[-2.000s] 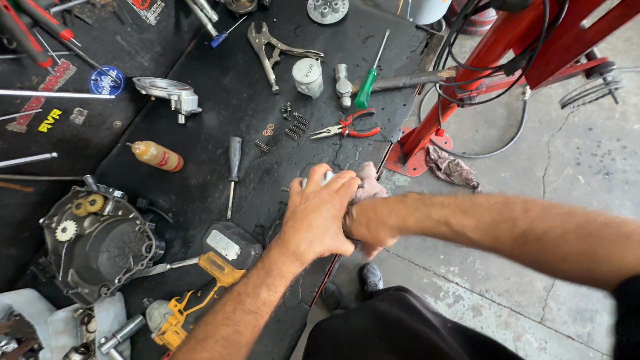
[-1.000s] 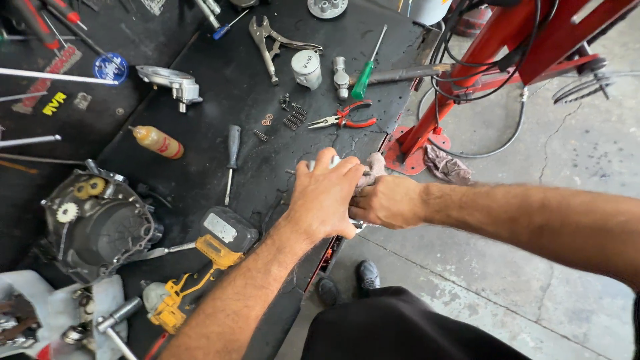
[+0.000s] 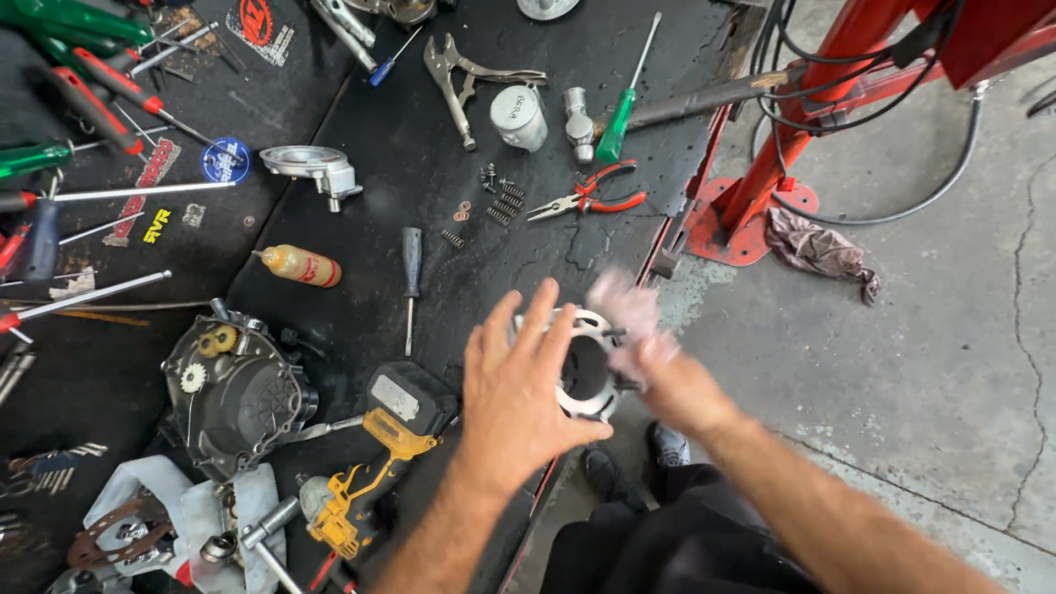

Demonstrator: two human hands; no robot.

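Note:
A metal engine cylinder [image 3: 591,407] with a round dark bore and studs is at the bench's edge. Spread over its left side, my left hand [image 3: 524,379] holds it. My right hand [image 3: 681,384] grips a blurred pinkish rag [image 3: 623,305] at the cylinder's right side. Beyond them lie needle-nose pliers [image 3: 587,195] with red handles, several small springs [image 3: 505,202], a piston [image 3: 520,118], a ball-peen hammer [image 3: 580,124], a green-handled screwdriver [image 3: 617,124] and locking pliers [image 3: 450,78]. A grey-handled screwdriver [image 3: 412,264] lies left of my left hand.
Left on the black bench mat are an engine cover [image 3: 247,392], a yellow cordless tool [image 3: 388,437], a bottle [image 3: 301,266], a metal housing [image 3: 312,165] and many hand tools. A red stand [image 3: 747,210] rises at the right, with cables and a crumpled rag [image 3: 817,247] by its base.
My hands have moved apart, showing the cylinder's face and bore, which they largely covered before. The right hand with the rag is now at the cylinder's right side.

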